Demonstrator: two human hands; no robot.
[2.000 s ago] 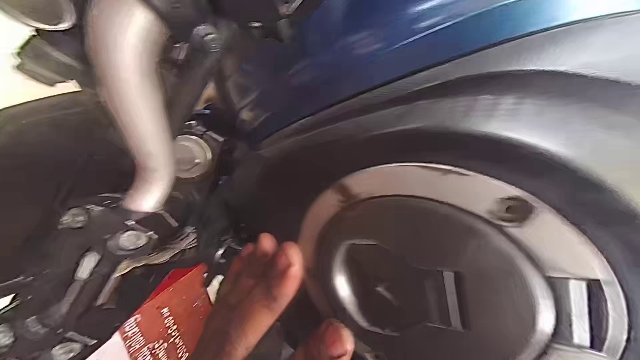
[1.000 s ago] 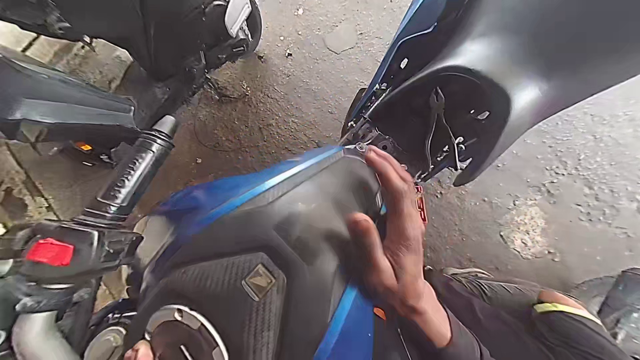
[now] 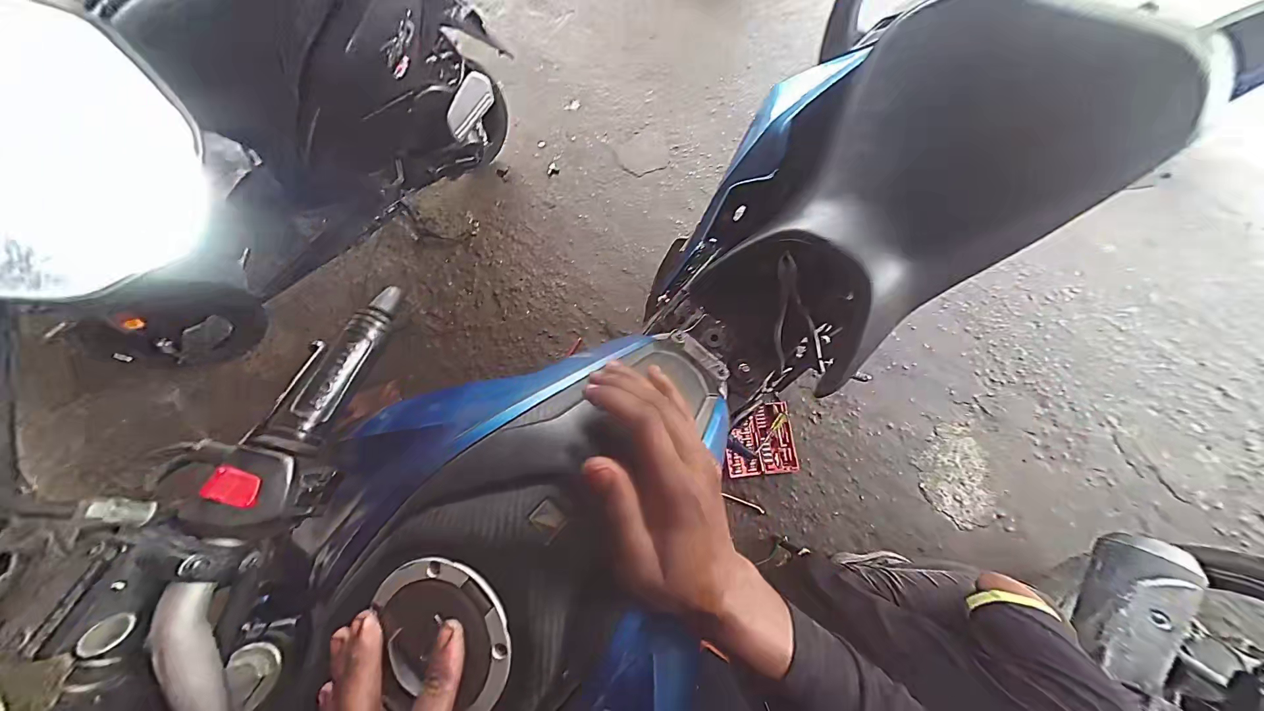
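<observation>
My right hand [image 3: 671, 494] lies with fingers spread on the dark rear part of a blue and black motorcycle fuel tank [image 3: 523, 474]. It holds nothing. At the bottom edge, the fingertips and thumb of my left hand [image 3: 400, 657] are apart over the round fuel filler cap [image 3: 434, 602], which sits in a silvery ring. Whether they press on the cap is not plain. Behind the tank, the black seat [image 3: 968, 148] stands out at an angle, its front end near some exposed metal parts and cables [image 3: 780, 336].
The handlebar grip [image 3: 346, 380] and its red switch [image 3: 230, 486] are at left, below a bright mirror [image 3: 89, 158]. Another dark motorcycle [image 3: 365, 99] stands behind. A red printed item [image 3: 765, 439] lies low beside the tank. At lower right are a dark-clothed leg [image 3: 918, 612] and a grey metal part [image 3: 1136, 612].
The view was close over the filler cap two seconds ago and has since drawn back. My left fingers, barely in view a second ago, now show over the cap. My right hand remains on the tank.
</observation>
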